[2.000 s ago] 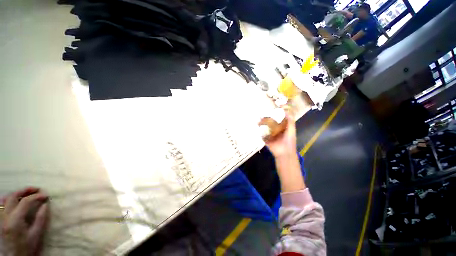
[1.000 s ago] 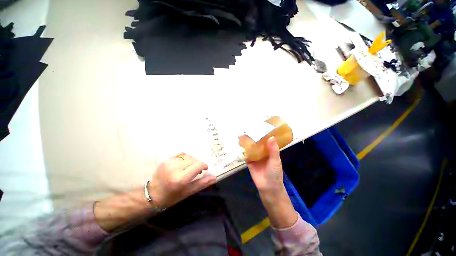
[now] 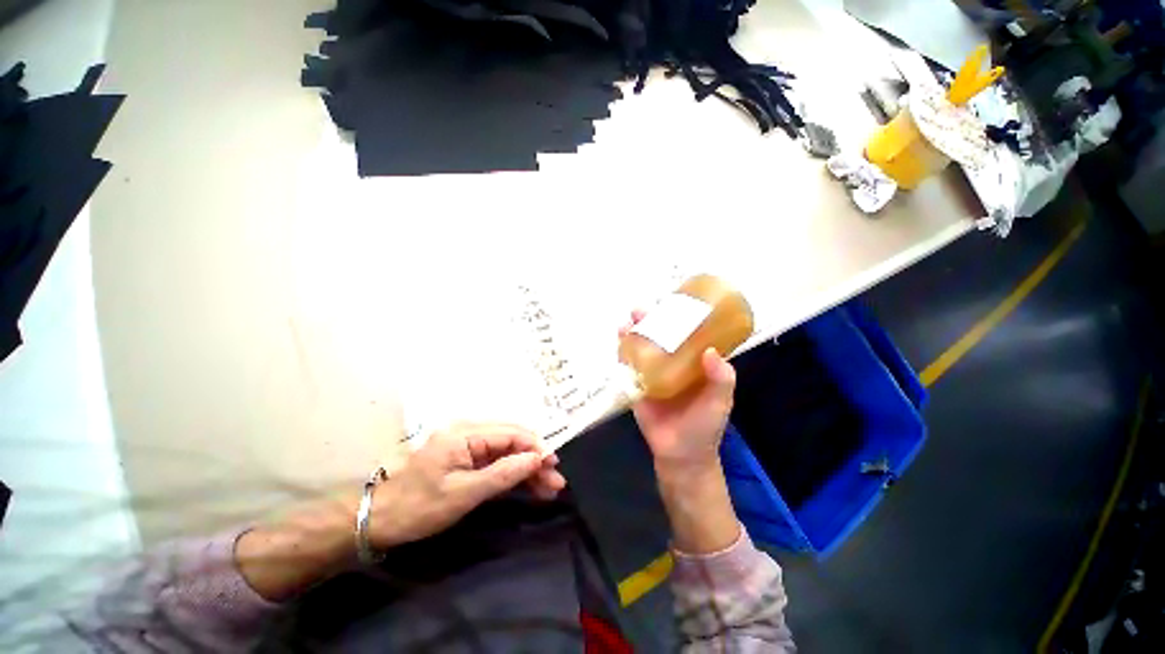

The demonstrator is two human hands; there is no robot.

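My right hand point(image 3: 686, 415) holds an amber squeeze bottle point(image 3: 696, 339) with a white label just over the table's front edge. The bottle lies tilted, its pale nozzle end toward my left hand. My left hand point(image 3: 479, 479) rests at the table's front edge, left of the bottle, its fingers curled and close together. Whether its fingertips pinch something thin cannot be told. Pale brownish glue marks point(image 3: 547, 348) run in rows on the white table point(image 3: 217, 294) between and beyond my hands.
A black panel pile point(image 3: 447, 115) lies beyond, with loose black strips point(image 3: 741, 83) at its right. Another black pile point(image 3: 45, 211) is at far left. A yellow pot point(image 3: 901, 151) with crumpled wrapping point(image 3: 862, 185) stands far right. A blue crate point(image 3: 830, 434) is below the edge.
My left hand has come from the far left to the front edge near the bottle. My right hand has brought the bottle nearer and turned it, label up. The view has shifted left.
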